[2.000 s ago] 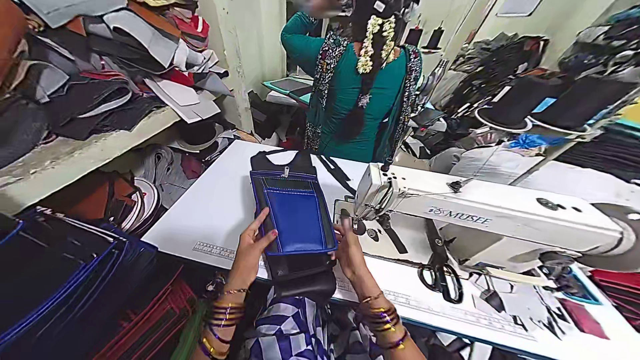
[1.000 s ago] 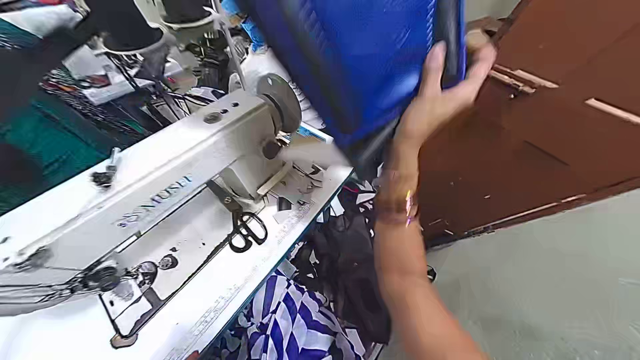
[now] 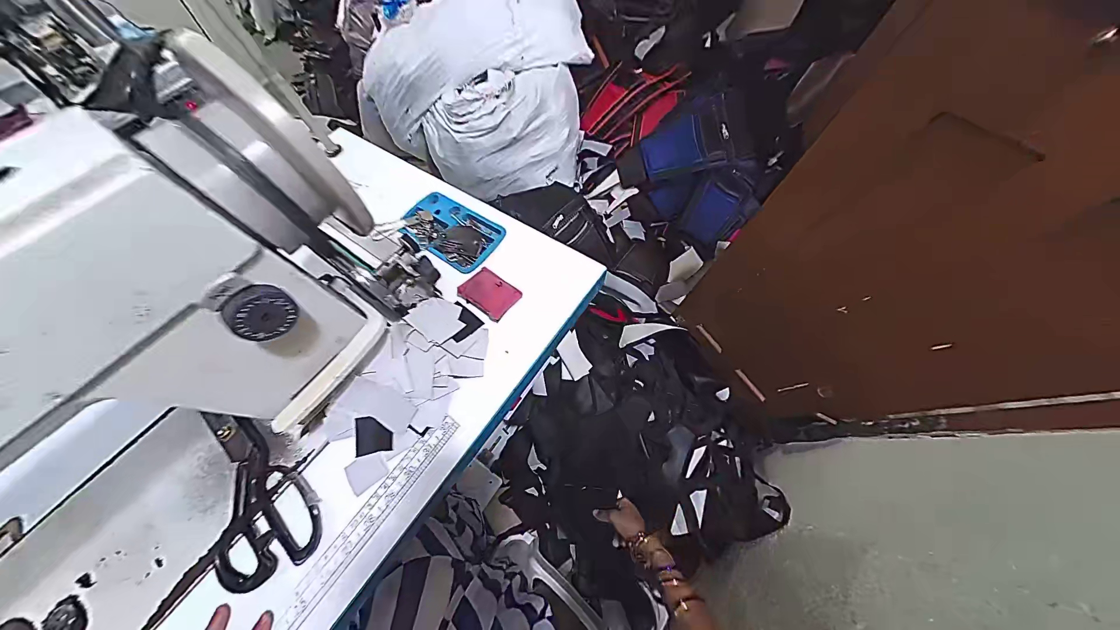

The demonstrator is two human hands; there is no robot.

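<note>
My right hand (image 3: 626, 521), with bangles at the wrist, reaches down at the lower middle and touches the heap of black material (image 3: 595, 437) beside the table; its fingers are partly hidden, so a grip cannot be made out. Only the fingertips of my left hand (image 3: 238, 619) show at the bottom edge, near the table top and below the black-handled scissors (image 3: 267, 529). The scissors lie by the white sewing machine (image 3: 157, 289). Two blue bags (image 3: 691, 144) with black trim lie on the far pile; whether one is the earlier bag cannot be told.
White and black scraps (image 3: 385, 402), a red piece (image 3: 490, 294) and a blue tray of small metal parts (image 3: 455, 232) are on the white table (image 3: 551, 280). Behind stands a stuffed white sack (image 3: 507, 114). A brown panel (image 3: 919, 262) and grey floor (image 3: 919, 525) are at right.
The view has swung far to the right. My right hand, which held up the blue bag one second ago, is now low at the black heap without that bag.
</note>
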